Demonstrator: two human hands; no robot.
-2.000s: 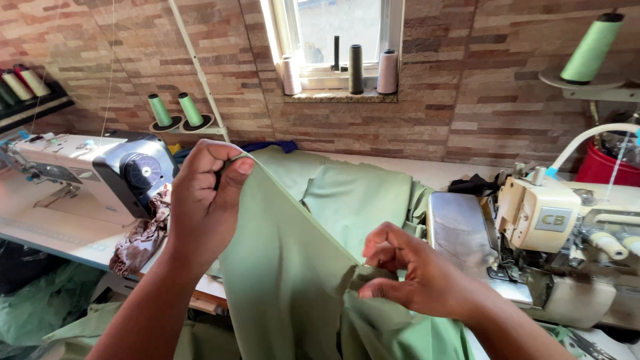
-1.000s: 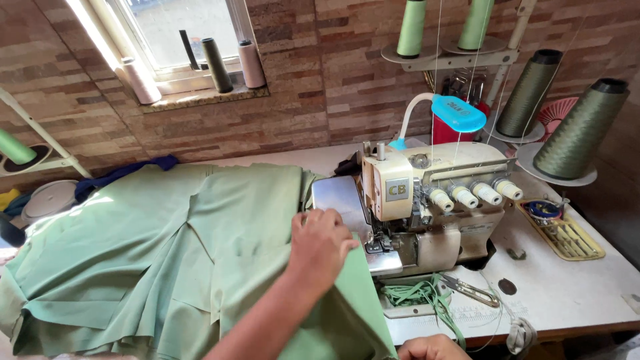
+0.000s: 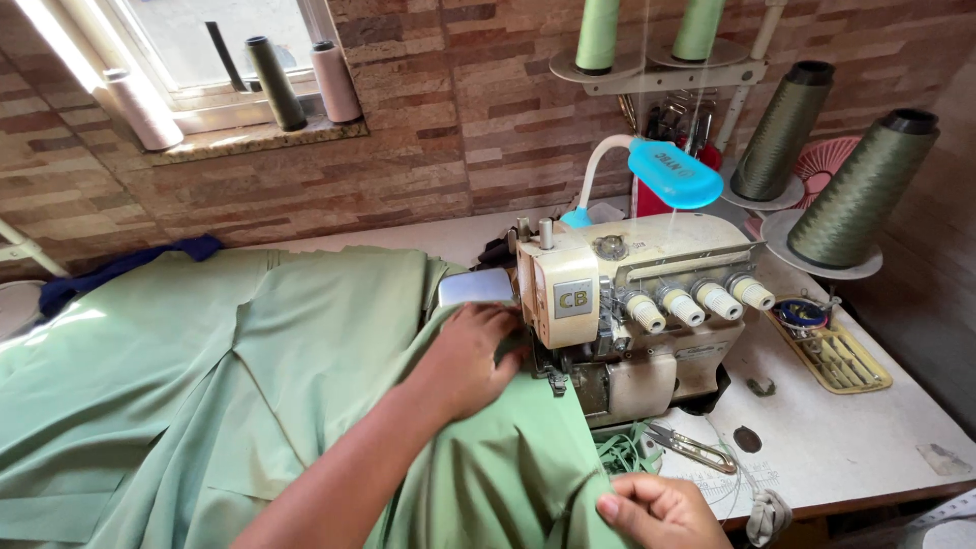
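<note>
Green fabric (image 3: pixel 305 343) spreads over the left of the table and runs up to the presser foot (image 3: pixel 558 381) of a cream overlock sewing machine (image 3: pixel 648 282). My left hand (image 3: pixel 476 358) rests on the cloth just left of the foot, fingers spread beside the metal plate (image 3: pixel 476 287). Low in the view, my right hand (image 3: pixel 656 511) pinches the fabric's right edge between thumb and fingers, nearer to me than the foot. The cloth edge runs between this hand and the foot.
Thread snips (image 3: pixel 694 450) and green fabric trimmings (image 3: pixel 629 450) lie by the machine. A yellow tray (image 3: pixel 839 358) sits to the right. Large thread cones (image 3: pixel 862 191) stand behind it, and a blue lamp (image 3: pixel 675 174) arches over the machine. More spools (image 3: pixel 276 84) stand on the windowsill.
Two seconds ago both hands held the fabric up; it now lies at the overlock machine. Since one second ago, my right hand has come further into view at the cloth edge. The view has swung right.
</note>
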